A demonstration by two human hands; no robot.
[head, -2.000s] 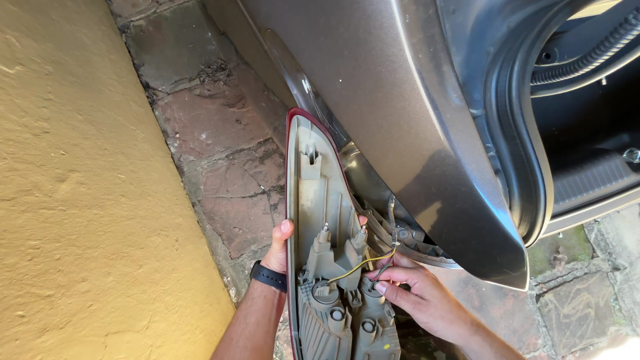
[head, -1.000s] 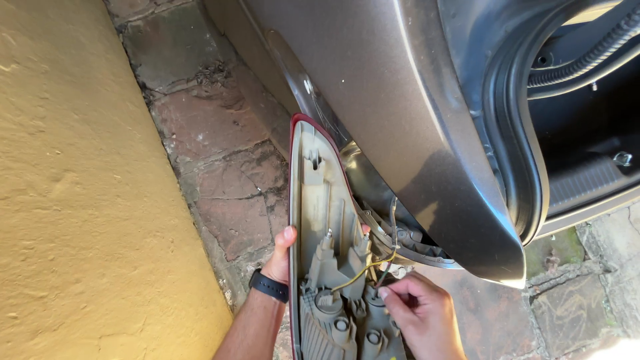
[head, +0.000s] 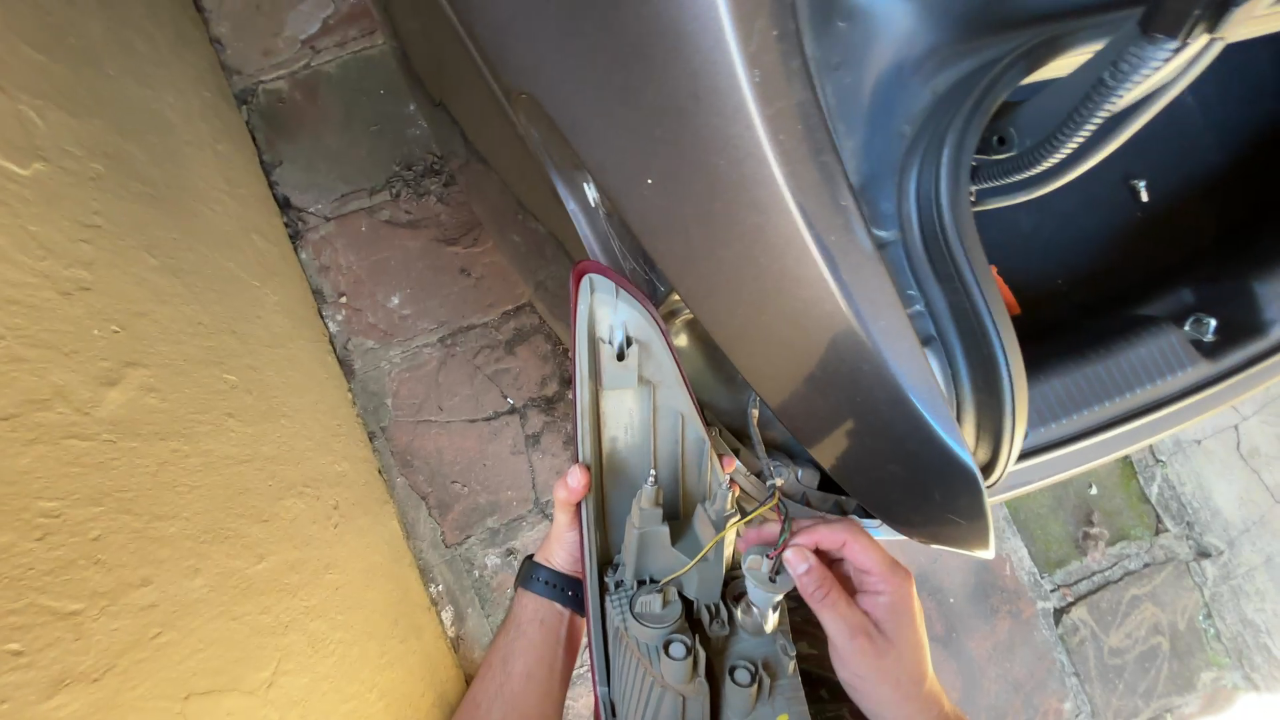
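My left hand, with a black wristband, grips the outer edge of a car tail light assembly, whose pale grey plastic back faces me and whose edge is red. Between the thumb and fingers of my right hand is a grey bulb socket, tilted, just above an opening in the housing. Dark and red wires run from its top to a wiring harness at the car body. A yellow wire leads to a second bulb socket, seated in the housing.
The grey-brown rear body panel of a car lies beside the light. At right is the open boot with its black rubber seal and a corrugated hose. A yellow wall stands at left, above stone paving.
My right hand has lifted the grey bulb socket out of the housing; a second ago its fingers were at the socket there. My left hand keeps its hold on the light.
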